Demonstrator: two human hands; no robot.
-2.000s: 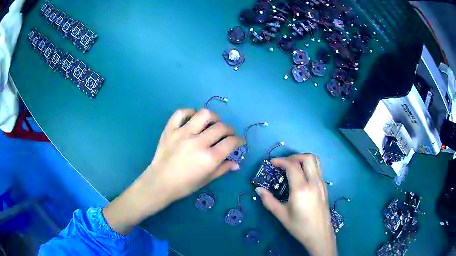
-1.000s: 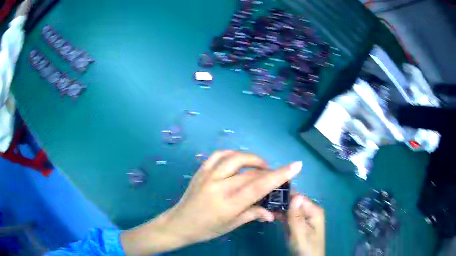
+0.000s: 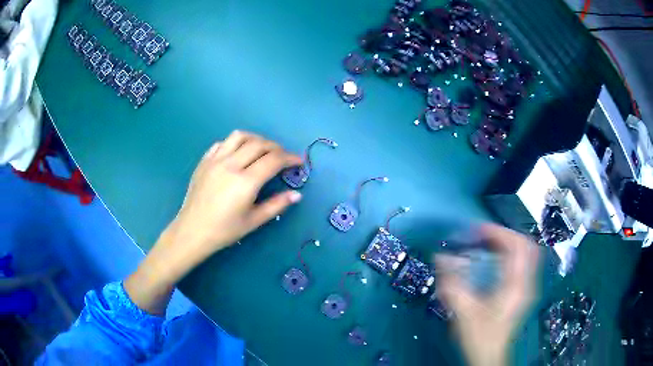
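My left hand (image 3: 233, 189) has its thumb and fingertips around a small roundish lens holder (image 3: 295, 176), whose wired lead points up and right. My right hand (image 3: 494, 279) is motion-blurred at the lower right; whether it holds anything is unclear. Two dark square circuit boards (image 3: 384, 250) lie side by side left of it, a lead sticking out above the upper one. Another board is partly hidden by the right hand. Loose holders with leads lie nearby, one (image 3: 344, 216) between the hands and others (image 3: 294, 281) below.
Two board strips (image 3: 114, 68) lie at the upper left. A pile of dark holders (image 3: 458, 57) is at the back, with a holder bearing a white round piece (image 3: 349, 89) beside it. A white-and-grey box (image 3: 573, 182) stands at right, above a silver-flecked heap (image 3: 569, 325).
The hands, together over a dark board one second ago, are now apart. My left hand has moved up and left to a holder; my right hand is off the upper board and further right.
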